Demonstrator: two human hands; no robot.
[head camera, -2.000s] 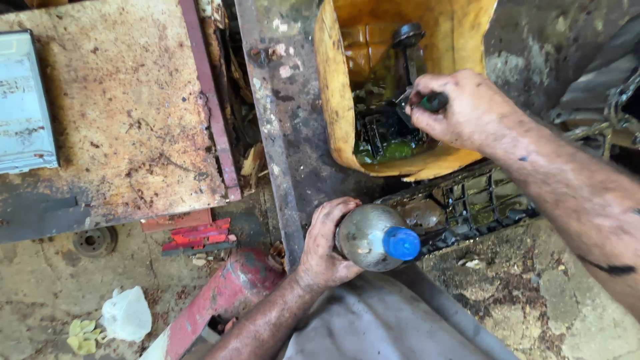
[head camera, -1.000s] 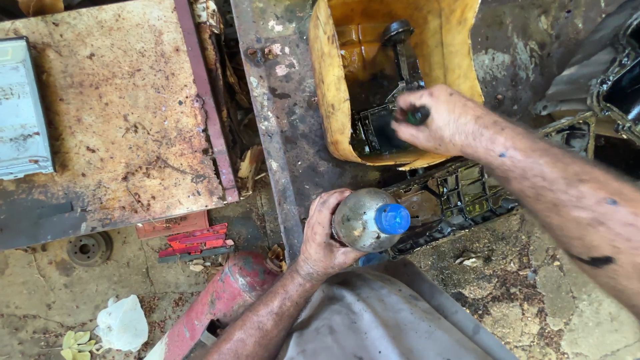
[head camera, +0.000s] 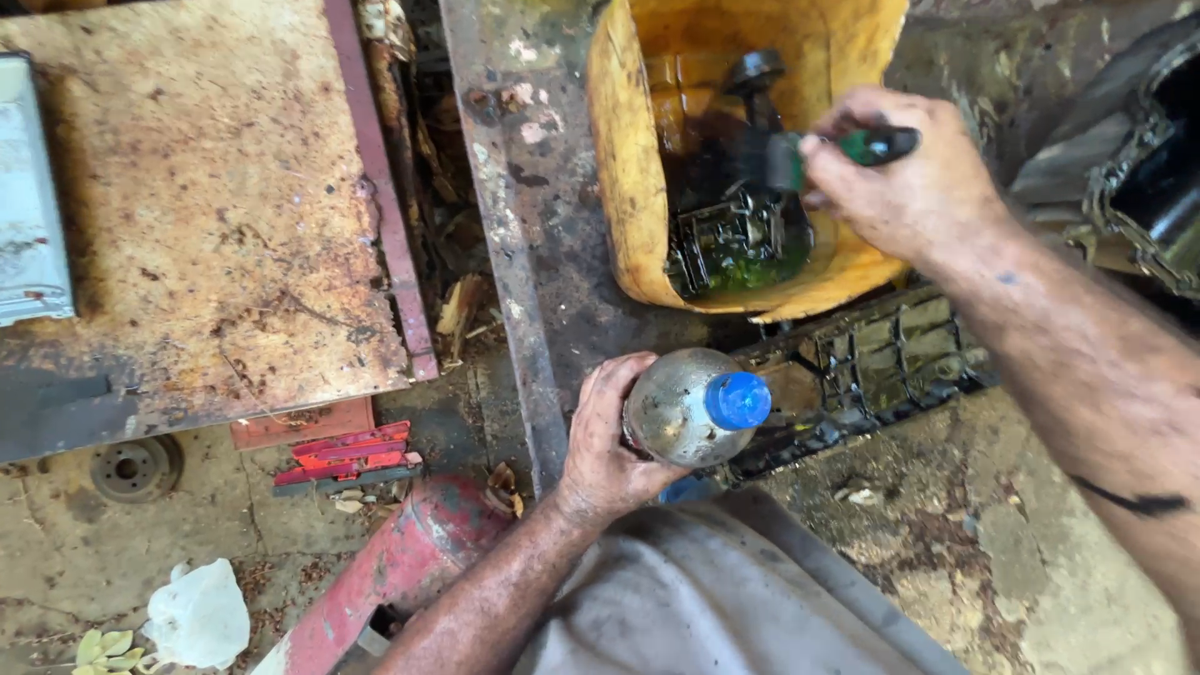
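My left hand (head camera: 605, 436) is closed around a dirty clear plastic bottle (head camera: 680, 412) with a blue cap (head camera: 738, 400), just below a cut-open yellow plastic container (head camera: 630, 178). Over the container's right part, my right hand (head camera: 895, 178) grips a green-handled brush (head camera: 858, 147); its blurred head points left, and its bristles are hard to make out. Inside stands a dark, oily metal engine part (head camera: 736, 230) with a round-ended tube rising from it, in greenish liquid. Whether the brush touches the part, I cannot tell.
An oily ribbed part (head camera: 872, 361) lies below the container on the worn metal bench (head camera: 553, 234). A dark engine piece (head camera: 1148, 197) is at right. At left are a stained board (head camera: 206, 206) and a pale metal case (head camera: 28, 197); below, a red cylinder (head camera: 412, 553) and a round metal disc (head camera: 134, 467).
My right hand has shifted over the container with the brush, whose head now shows at the tube. My left hand keeps hold of the bottle.
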